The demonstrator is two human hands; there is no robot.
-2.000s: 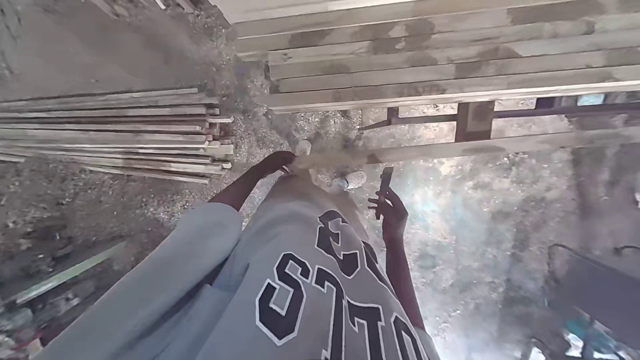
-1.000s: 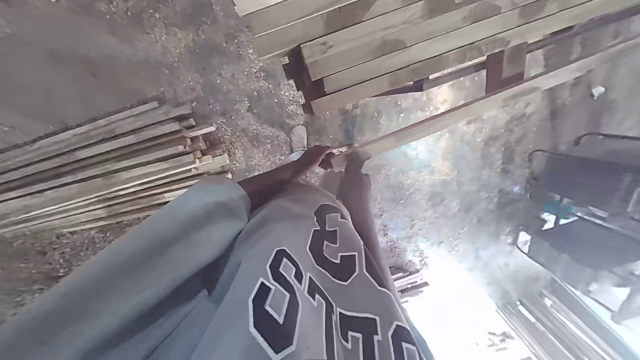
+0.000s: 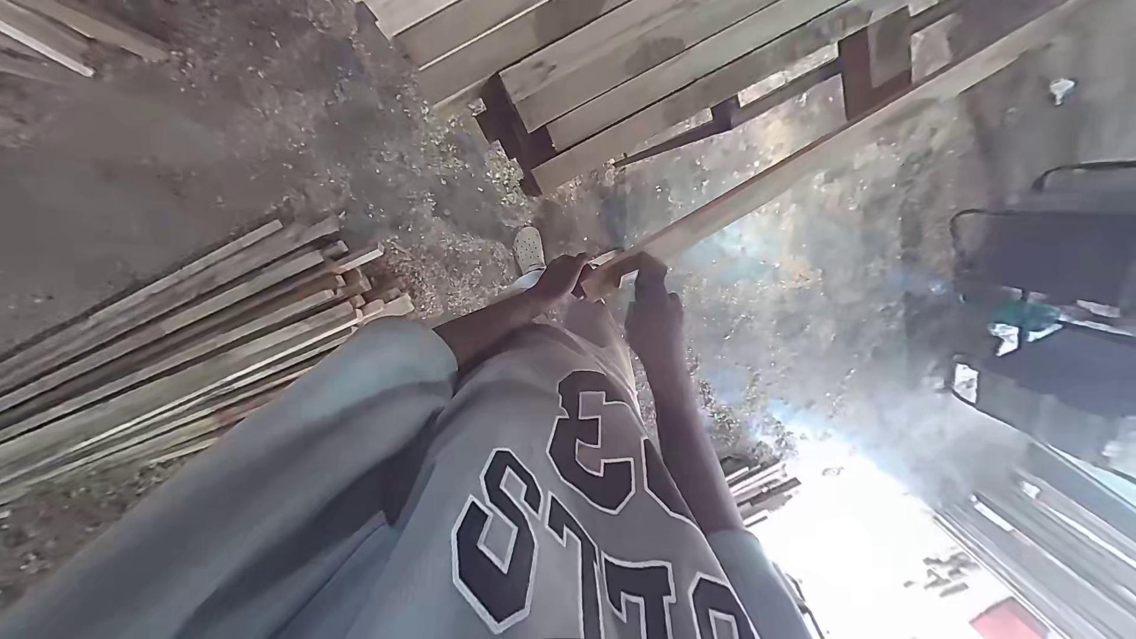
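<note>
A long wooden board [image 3: 754, 197] runs diagonally from the upper right down to its near end in front of my body. My left hand [image 3: 559, 279] is at that end from the left, its fingers closed around the edge. My right hand [image 3: 655, 324] is curled just right of the end, with a small dark object [image 3: 651, 269] projecting from it against the board. What this object is cannot be told, and the fingertips of both hands are partly hidden.
Stacked planks [image 3: 639, 67] lie across the top on a dark support. A pile of narrow timber [image 3: 177, 342] lies on the ground at left. Dark chairs [image 3: 1047, 257] stand at right, above more long pieces [image 3: 1038, 550]. A shoe [image 3: 529, 249] shows beyond my left hand.
My right hand, raised apart from the board with a dark flat object two seconds ago, has come to the board's near end beside my left hand. The view has turned.
</note>
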